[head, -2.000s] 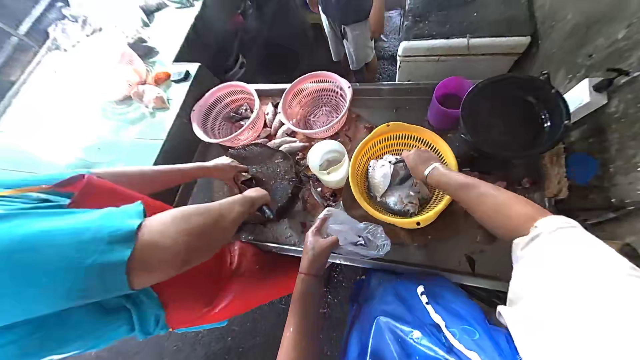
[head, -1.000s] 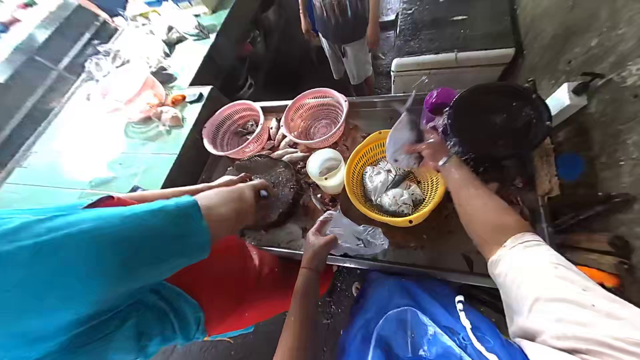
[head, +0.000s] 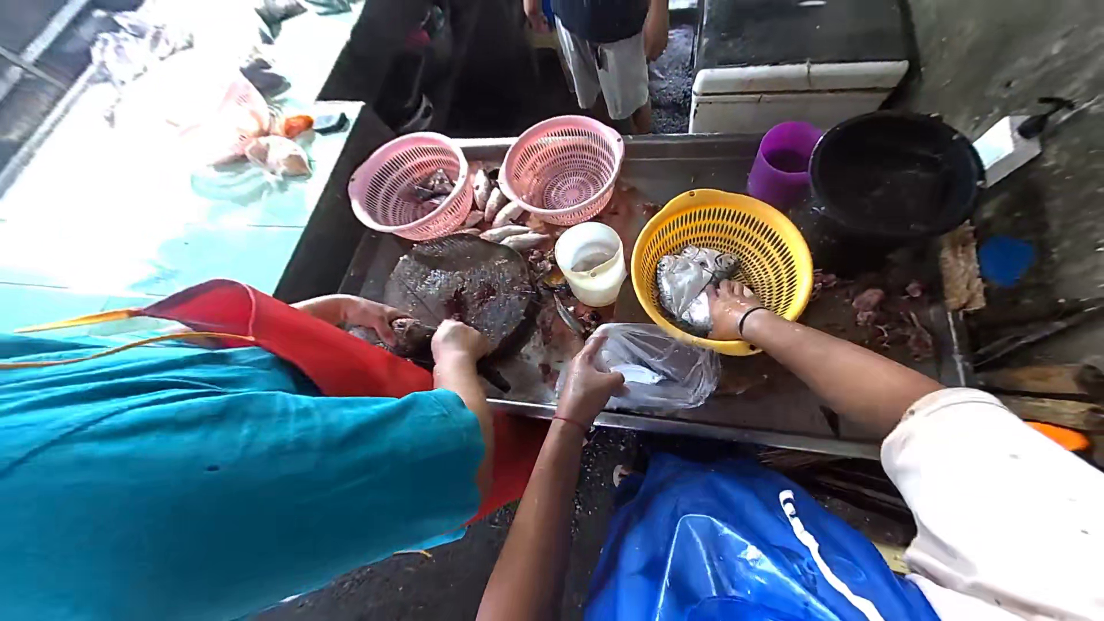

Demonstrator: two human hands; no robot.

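My left hand (head: 588, 379) pinches the rim of a clear plastic bag (head: 673, 375), which lies at the tray's near edge with something pale inside. My right hand (head: 731, 309) reaches into a yellow plastic colander (head: 780, 250), its fingers on silvery fish (head: 690, 280); whether they grip one, I cannot tell. A white plastic container (head: 595, 274) stands just left of the colander. Beside me on the left, a co-worker in a blue sleeve and red apron has both hands at a round dark chopping block (head: 470, 280), one on a fish (head: 410, 335).
Two pink colanders (head: 410, 185) (head: 562, 168) and loose small fish (head: 511, 233) sit at the back of the metal tray (head: 664, 148). At the right are a purple container (head: 783, 164), a black basin (head: 897, 177) and fish scraps (head: 869, 302). A person stands beyond the tray.
A second ago my right hand held up a flat silvery fish above the colander's right side; now it is down among the fish inside. My left hand has stayed at the bag.
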